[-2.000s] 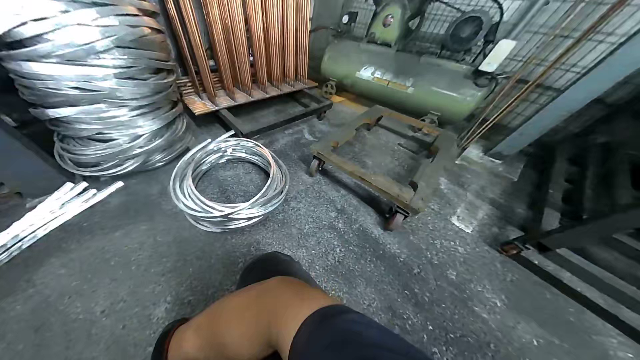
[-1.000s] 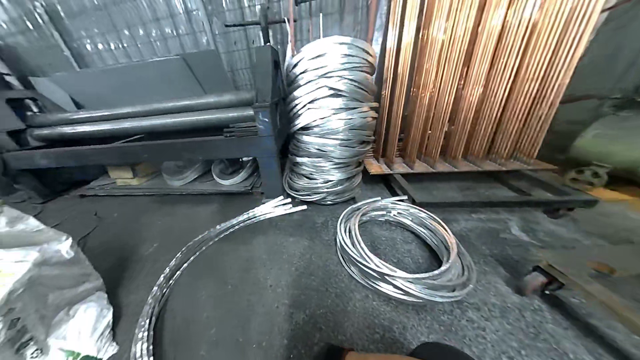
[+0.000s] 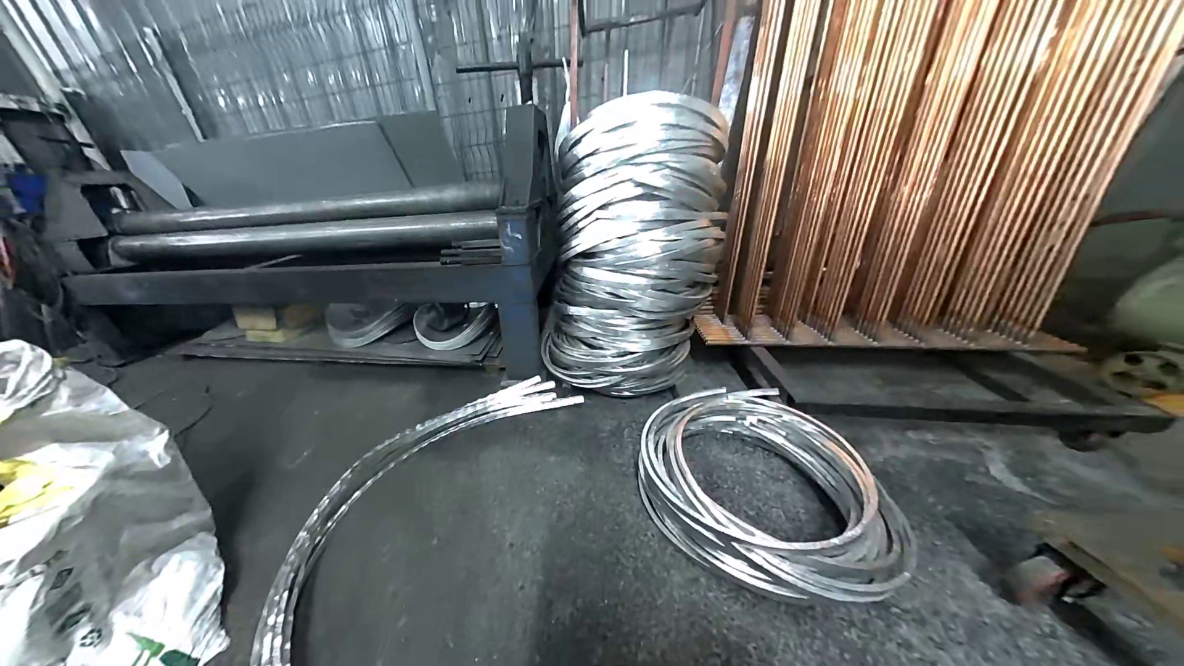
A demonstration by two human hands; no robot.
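Observation:
Neither of my hands shows in the head view, so what they hold cannot be seen. A loose coil of silvery metal strips (image 3: 777,546) lies flat on the dark floor, right of the middle. To its left, a bundle of curved metal strips (image 3: 342,499) arcs across the floor, its ends fanned out near the machine's leg and its lower part cut off by the frame's bottom edge. Behind them stands a tall stack of coiled silvery strips (image 3: 638,240), leaning slightly.
A roller machine (image 3: 305,231) stands at the back left. Copper-coloured bars (image 3: 925,176) stand upright on a wheeled frame (image 3: 962,407) at the back right. A large plastic sack (image 3: 111,518) is at the near left, and a cart corner with a caster (image 3: 1045,573) at the lower right.
The view has swung far to the left, bringing in the roller machine and the sack. My bent leg, seen two seconds ago, is out of view. The coil on the floor appears unmoved.

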